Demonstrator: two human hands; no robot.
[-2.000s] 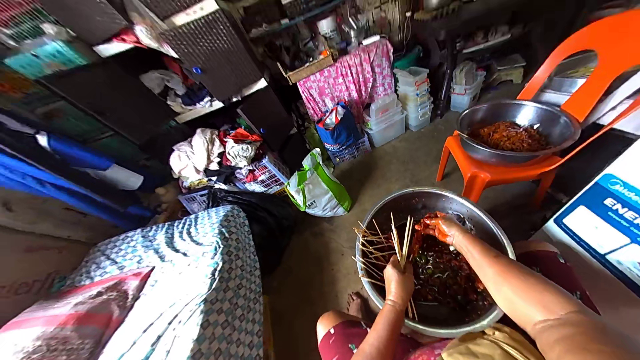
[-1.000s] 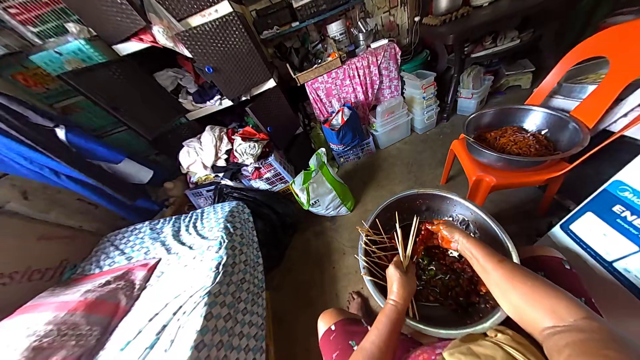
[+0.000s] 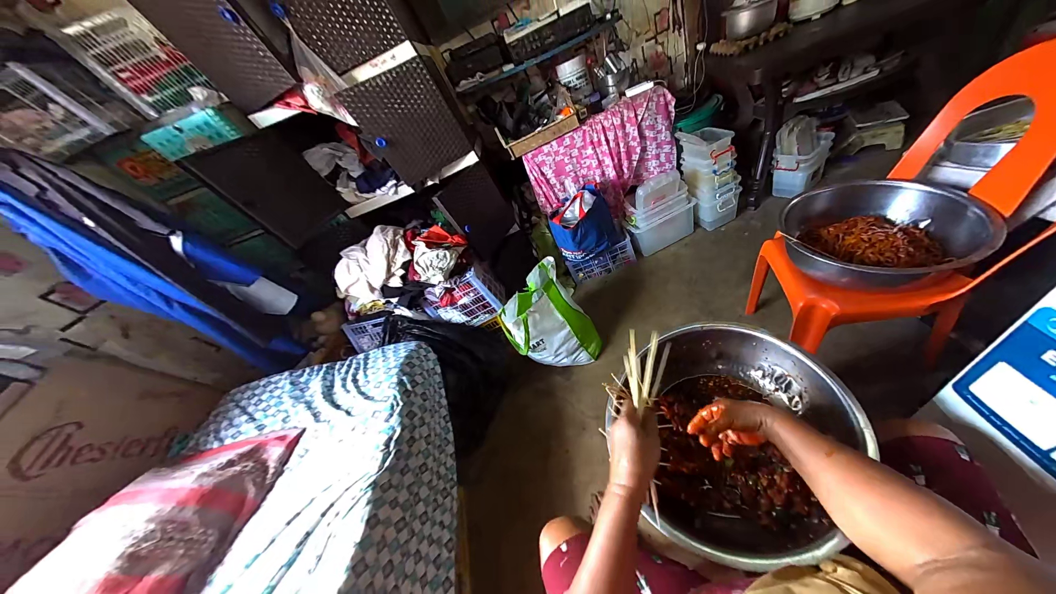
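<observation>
My left hand (image 3: 634, 445) is closed around a bundle of thin wooden skewers (image 3: 645, 371) at the left rim of a large metal basin (image 3: 858, 412). Dark red, saucy pieces (image 3: 751, 487), seemingly marinated meat, lie in the basin with dark liquid around them. Over them hangs my right hand (image 3: 730, 425), its fingers bent and coated in orange-red sauce; whether it holds a small piece cannot be told. More skewer ends stick out beside and below my left hand, partly hidden by it.
An orange plastic chair (image 3: 813, 309) at the right bears a second metal basin (image 3: 899, 198) with reddish strips in it. A green and white bag (image 3: 553, 322) stands on the floor beyond my basin. At the left is a bed with a patterned cover (image 3: 404, 445); a blue and white box (image 3: 1015, 388) is at the right.
My right hand has come away from the basin's upper part, nearer the middle, and its fingers now show over the pieces. My left hand still holds the skewers at the left rim.
</observation>
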